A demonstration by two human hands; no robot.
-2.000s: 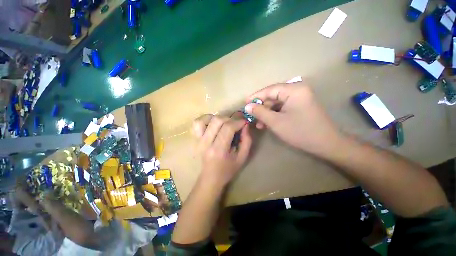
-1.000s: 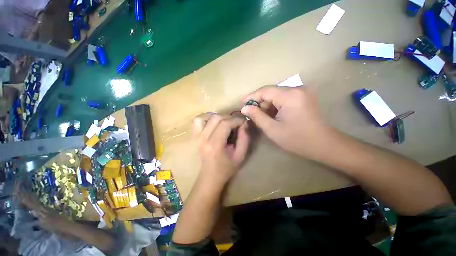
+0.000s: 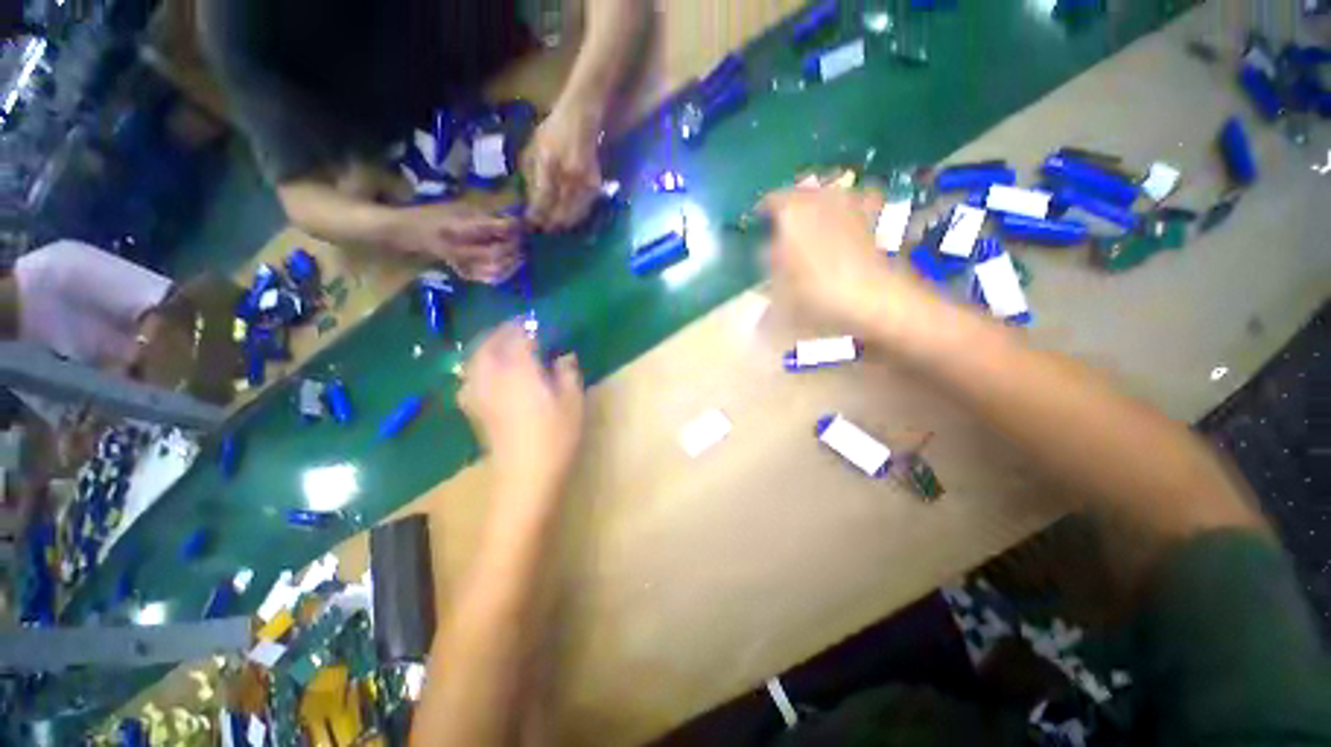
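Note:
My left hand (image 3: pixel 521 397) is blurred over the green belt, thumb and fingers apart; a small blue piece (image 3: pixel 530 327) shows just beyond its fingertips. My right hand (image 3: pixel 829 245) is at the belt's near edge, left of the battery cluster. Small pale and green bits show by its fingertips, but blur hides whether it holds them. A blue battery with a white face (image 3: pixel 825 352) lies on the tan bench below it. Another white-faced battery (image 3: pixel 854 445) lies nearer me, with wires and a green circuit board (image 3: pixel 923 476). A loose white pad (image 3: pixel 705 432) lies between my forearms.
Blue batteries and green boards (image 3: pixel 1073 197) lie clustered at right. Across the green belt (image 3: pixel 613 314), another person's hands (image 3: pixel 562 175) work over blue pieces. Scattered batteries (image 3: pixel 660 251) lie on the belt. A dark bar (image 3: pixel 402 587) and amber pieces (image 3: pixel 332 706) are at lower left.
The view has shifted towards the belt and the person opposite. My hands have separated and moved out, the left onto the belt and the right towards the cluster. The small board between them no longer shows there.

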